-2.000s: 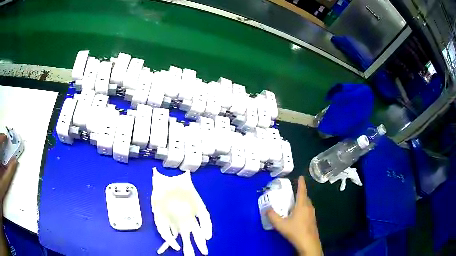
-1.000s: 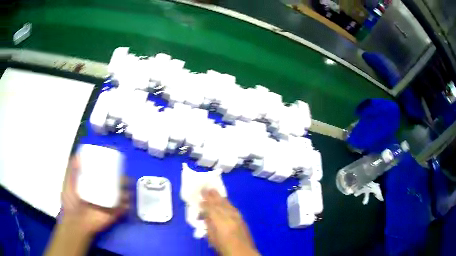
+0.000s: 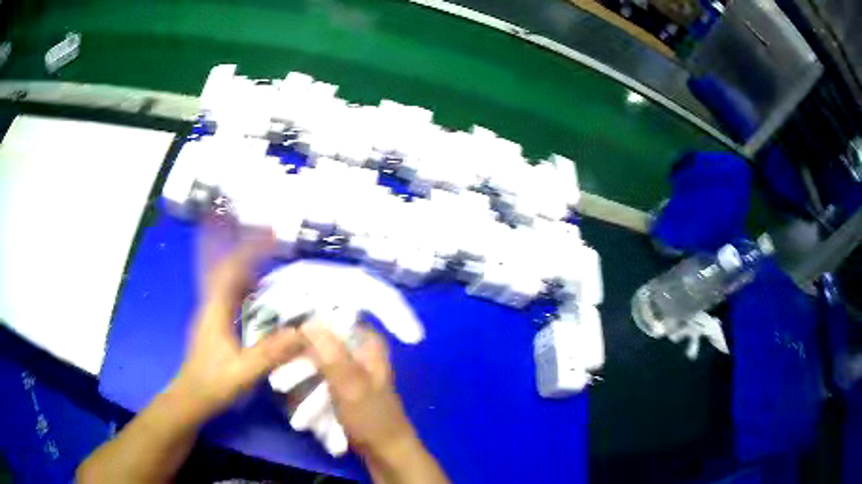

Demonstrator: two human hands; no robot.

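A limp white glove (image 3: 331, 288) is bunched over the blue mat (image 3: 473, 378), its fingers hanging down and right. My right hand (image 3: 359, 383) presses or grips the glove from the front right. My left hand (image 3: 222, 321) is blurred at the glove's left side, fingers spread upward and thumb against the glove. A pale edge shows beside my left thumb; whether it is an adapter under the glove I cannot tell. White plug adapters (image 3: 378, 222) stand in two rows behind my hands, with one adapter (image 3: 560, 361) at the right front end.
A white sheet (image 3: 76, 227) lies at the left. The green conveyor belt (image 3: 454, 80) runs behind the rows, with a single adapter (image 3: 62, 53) on it at far left. A clear bottle (image 3: 676, 295) and a small white cloth piece (image 3: 701, 333) lie at right, near crumpled blue cloth (image 3: 704, 200).
The white adapter in my left hand no longer shows. The glove is bunched between both hands, and the adapter that lay on the mat is out of sight. My hands have come together.
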